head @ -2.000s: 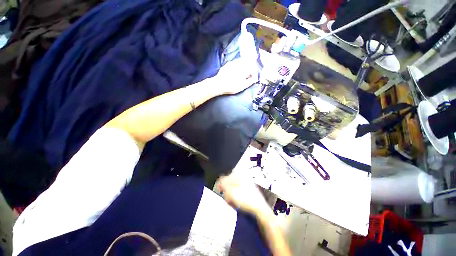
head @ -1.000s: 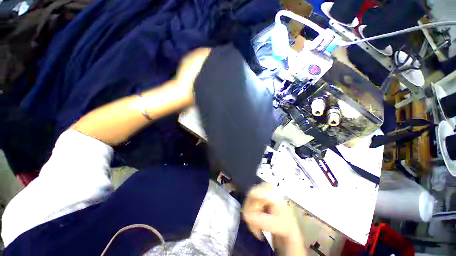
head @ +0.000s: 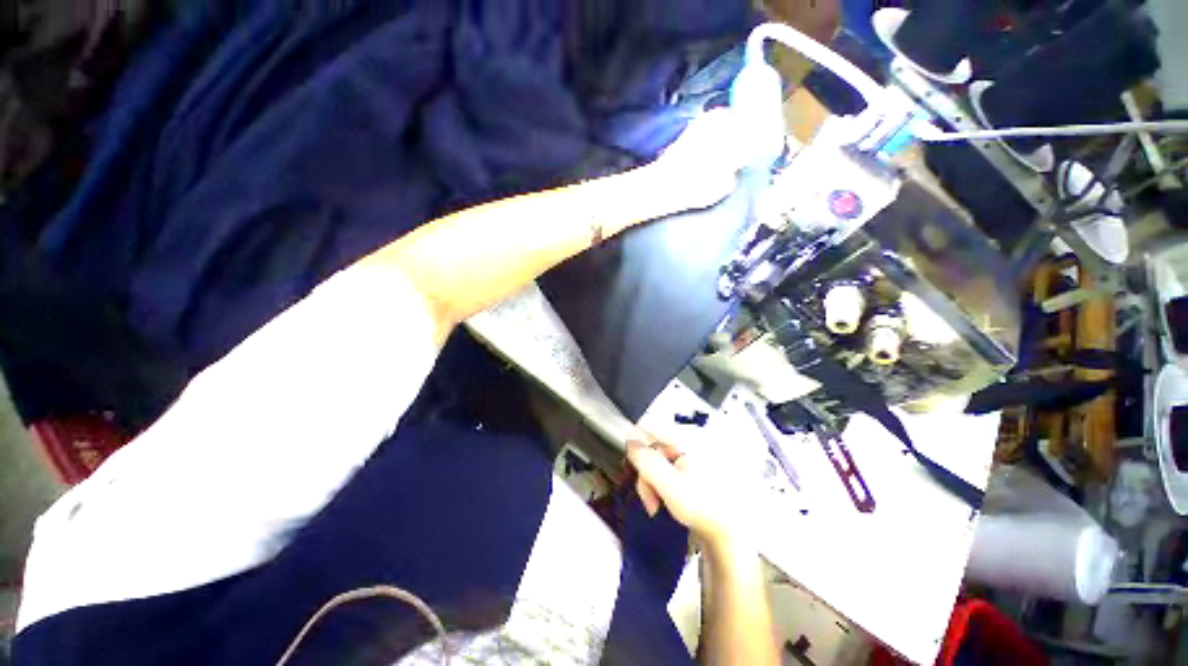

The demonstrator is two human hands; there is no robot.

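Note:
A black fabric piece [head: 645, 306] lies on the machine table at the left side of the sewing machine [head: 834, 195], its edge at the presser foot and needle area [head: 743, 273]. My left hand [head: 710, 163] lies at the far end of the piece under the lamp; glare hides its fingers. My right hand [head: 671, 488] pinches the near end of the piece at the table's front edge. A pale strip [head: 554, 345] shows along the left of the piece.
Navy fabric [head: 326, 156] is heaped at the left. Dark-red snips [head: 847, 468] and tweezers [head: 778, 449] lie on the white table [head: 899, 559]. A black strip [head: 912, 449] hangs over the machine's right side. A red basket [head: 971, 631] stands lower right.
The black piece was lifted and blurred a second ago; it now lies flat at the needle area. My left hand has moved right to beneath the lamp; my right hand has moved up slightly.

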